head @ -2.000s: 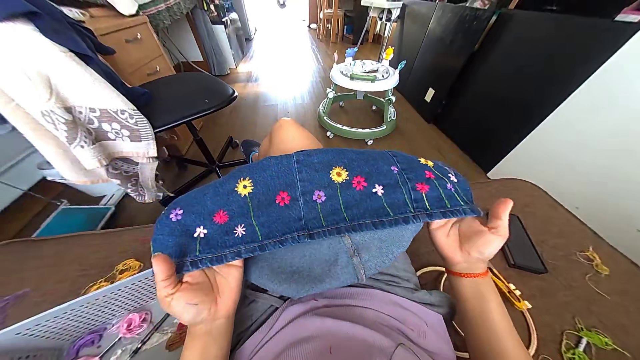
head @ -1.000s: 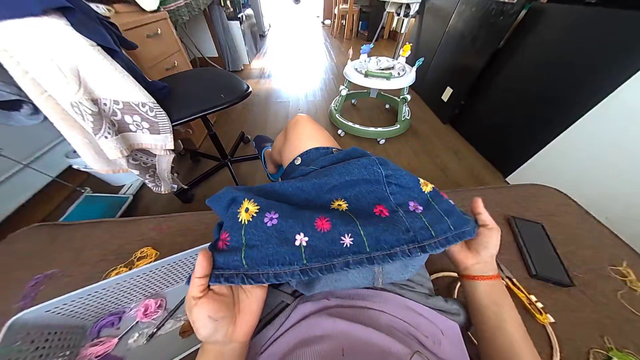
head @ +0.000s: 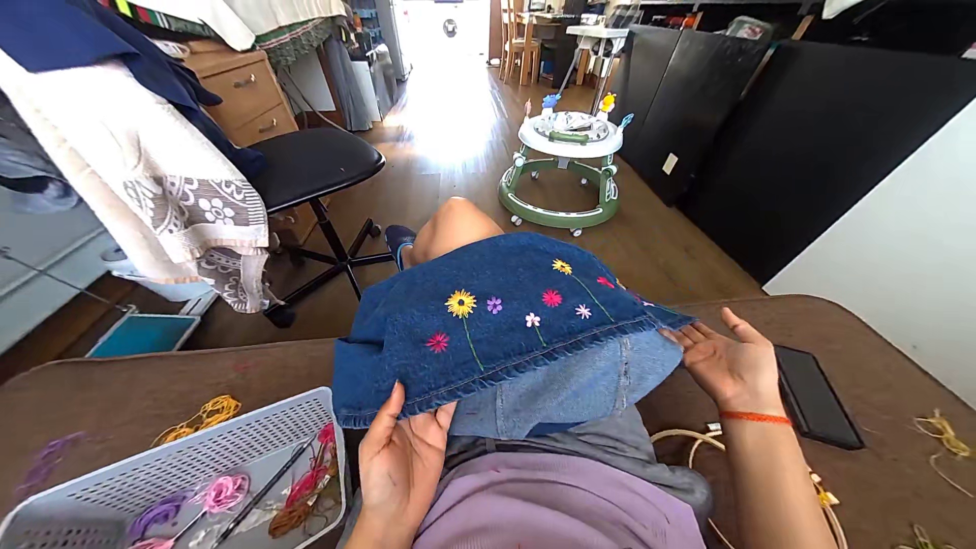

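Observation:
A blue denim garment (head: 511,305) with embroidered yellow, red, purple and pink flowers on green stems lies over my lap, its paler inside showing below the frayed hem. My left hand (head: 404,457) pinches the hem at the lower left, thumb on top and fingers beneath. At the right end of the hem is my right hand (head: 728,362), palm up, its fingertips under the cloth and its thumb raised off it; a red cord circles that wrist.
Left of me a grey plastic basket (head: 183,450) holds embroidery floss and a dark pen-like tool (head: 267,492). A black phone (head: 817,396) and yellow thread (head: 945,438) lie on the brown seat at right. Ahead stand a black chair (head: 316,164) and a green baby walker (head: 560,213).
The garment has shifted, and a plain stretch of its left side now shows beyond the flowers. My left hand has moved along the hem. The right end of the cloth now narrows towards my right hand.

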